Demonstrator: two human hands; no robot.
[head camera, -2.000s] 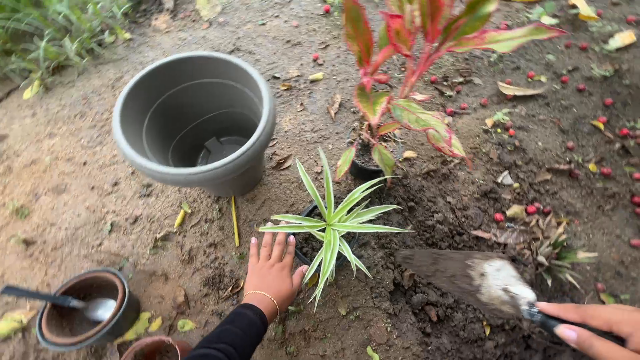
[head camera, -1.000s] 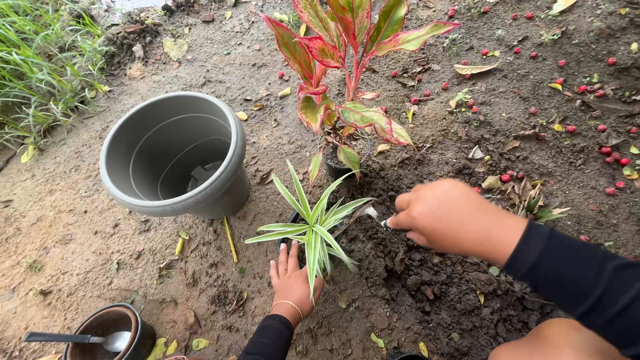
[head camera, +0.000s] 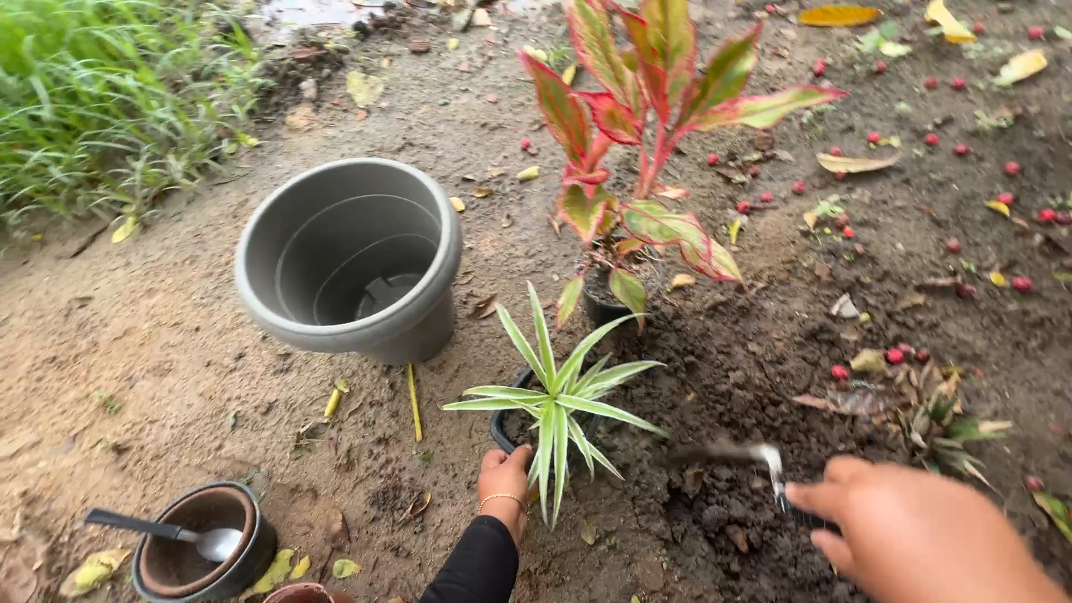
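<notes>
My left hand (head camera: 505, 486) grips the near rim of a small black pot (head camera: 504, 423), which holds a green-and-white striped spider plant (head camera: 557, 398). At the right, my right hand (head camera: 904, 519) is closed on the dark handle of a hand trowel (head camera: 766, 456); its soil-coated blade is blurred and lies over loose dark soil (head camera: 720, 511). Behind the spider plant stands a plant with red-edged leaves (head camera: 645, 109) in a black pot (head camera: 607, 308). A large grey plastic pot (head camera: 431, 322) stands to the left, with no soil showing inside.
At the lower left, a metal spoon (head camera: 219, 544) rests in nested round pots (head camera: 266, 548), with another brown pot's rim (head camera: 306, 595) beside them. Grass (head camera: 109, 109) grows at the upper left. Red berries and fallen leaves dot the soil at the right. A small uprooted-looking plant (head camera: 946, 427) lies there.
My right hand and the trowel have moved away from the spider plant's pot to the right, over the loose soil. My left hand stays at the pot.
</notes>
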